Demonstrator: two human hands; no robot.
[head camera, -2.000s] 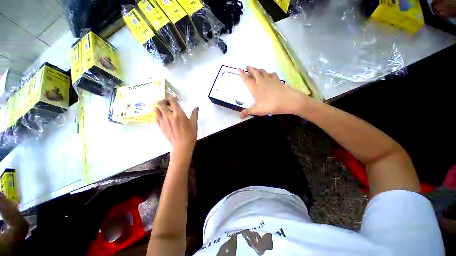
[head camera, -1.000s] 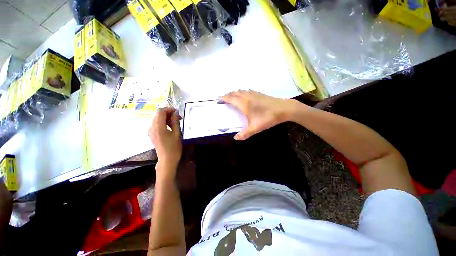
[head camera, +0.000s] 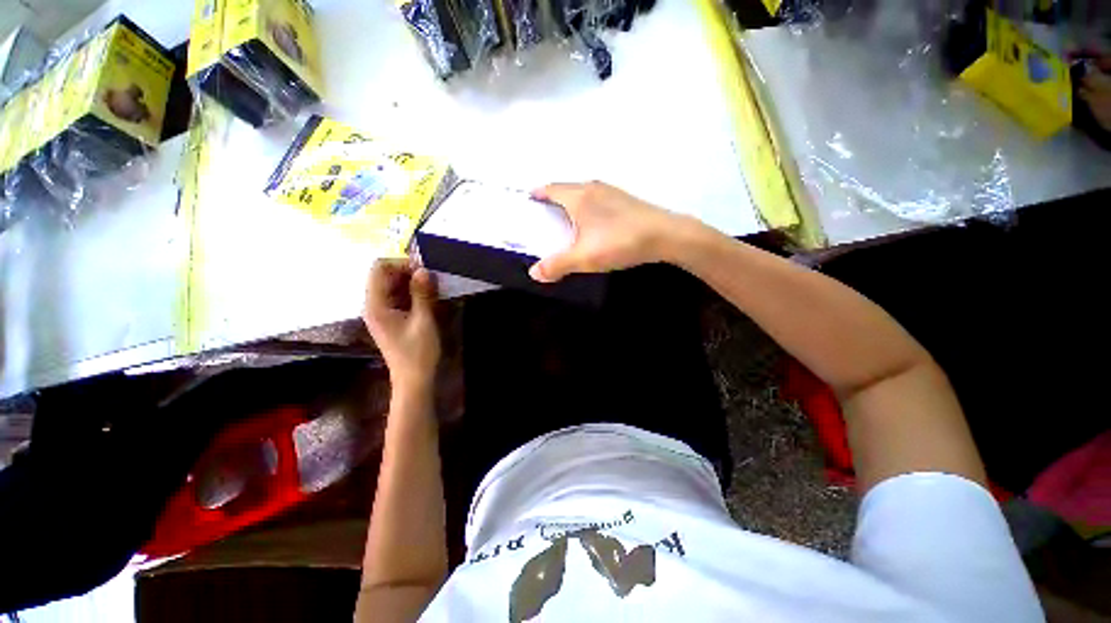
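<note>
The tray box (head camera: 481, 258), dark outside with white inside, is held at the table's front edge, its left end against the open right end of the yellow printed sleeve (head camera: 359, 192). The sleeve lies flat on the white table. My right hand (head camera: 609, 234) grips the tray box at its right part. My left hand (head camera: 405, 310) is at the sleeve's near right corner, fingers curled close to the box's left end. Whether its fingertips pinch the sleeve is hard to tell.
Yellow boxes in clear film stand at the back left (head camera: 250, 55) and far left (head camera: 91, 104). A yellow strip (head camera: 761, 134) crosses the table at right, beside clear plastic film (head camera: 889, 158). Another yellow box (head camera: 1017, 76) is at upper right, near a person's hand. A red stool (head camera: 244, 469) is below.
The tray box has moved left from its earlier place and now meets the sleeve's end, tilted so its dark side shows. The sleeve has turned slightly. My left hand has moved from the sleeve's top to its near corner.
</note>
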